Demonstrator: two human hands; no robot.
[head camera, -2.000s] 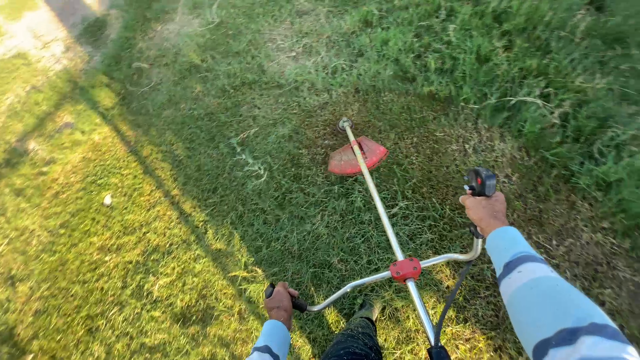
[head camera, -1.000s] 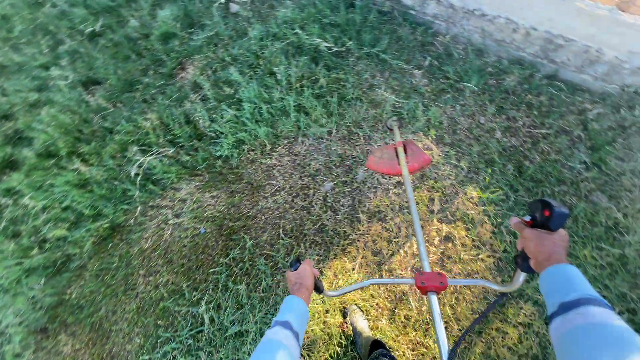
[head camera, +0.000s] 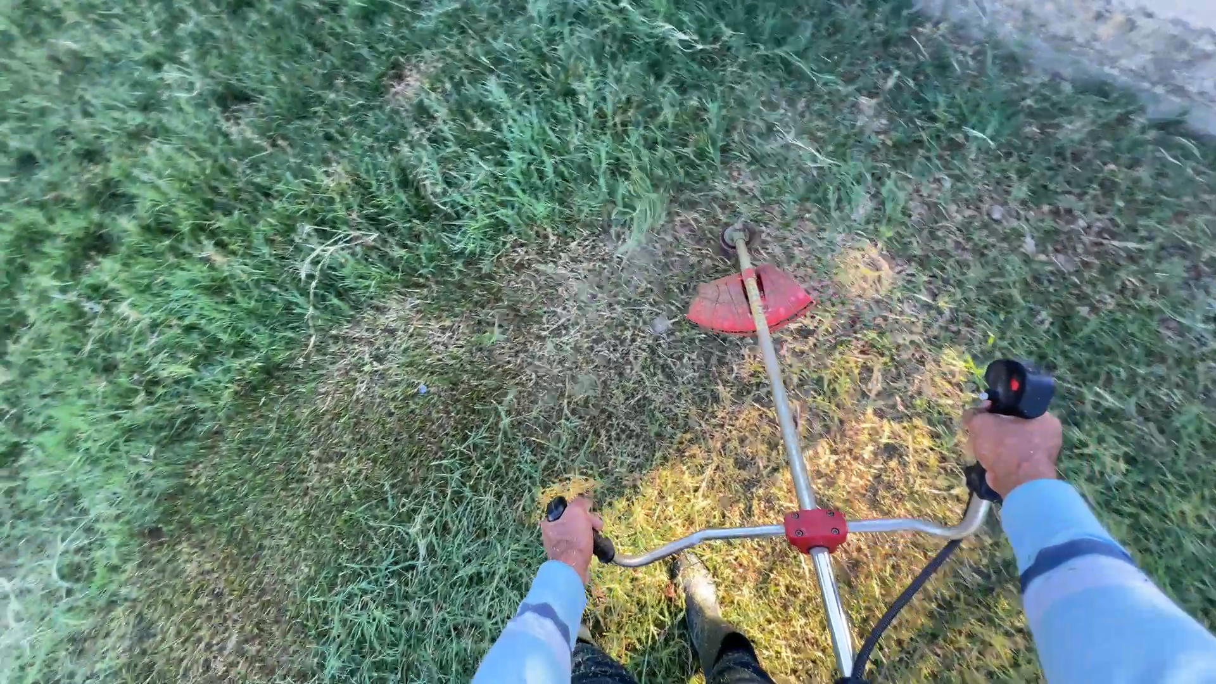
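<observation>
My left hand (head camera: 570, 534) is wrapped around the black left grip of the brush cutter's handlebar (head camera: 698, 538). My right hand (head camera: 1016, 446) holds the right grip, just below a black control housing (head camera: 1018, 388) with a red switch. A red clamp (head camera: 815, 530) joins the handlebar to the metal shaft (head camera: 785, 418), which runs forward from between my arms. Near its far end sits a red guard (head camera: 750, 299), with the cutting head (head camera: 739, 236) beyond it, low over short, dry grass. Whether the head is spinning cannot be told.
Taller green grass (head camera: 532, 142) grows ahead and to the left. A pale concrete or stone edge (head camera: 1130, 57) crosses the top right corner. My boot (head camera: 701, 594) stands on sunlit grass below the handlebar. A black cable (head camera: 902, 598) hangs beside the shaft.
The view has swung from sunlit lawn to taller grass and the pale edge. Since one second ago the cutting head has moved left across the ground. Both hands have kept their hold on the grips.
</observation>
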